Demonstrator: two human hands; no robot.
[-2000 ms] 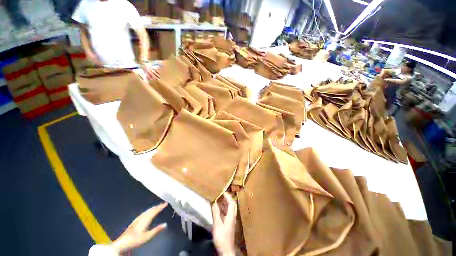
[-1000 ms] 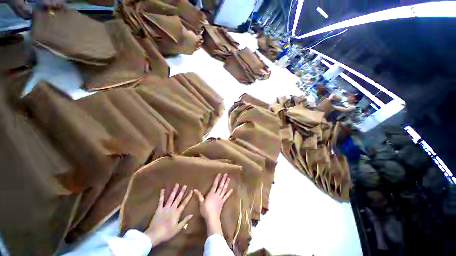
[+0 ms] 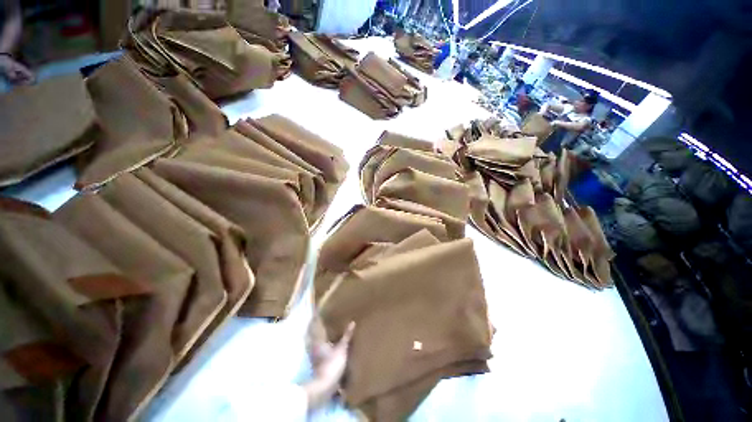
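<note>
A small pile of brown fabric bag pieces lies on the white table at the lower middle, its top piece showing a tiny pale square near the lower middle. My left hand is at the pile's left edge, slightly blurred, with the thumb over the top piece and the fingers along the side, holding that edge. More brown pieces lie fanned behind the pile and partly under it. My right hand is not visible.
Fanned brown stacks fill the left, some with reddish-brown patches. Another stack stands right of the middle, with more at the back. The white table ends at the right. A person's hand shows upper left.
My hands lay flat on a brown piece; now my left hand is at a pile's left edge and my right hand is out of sight. The pile's top piece sits at a different angle.
</note>
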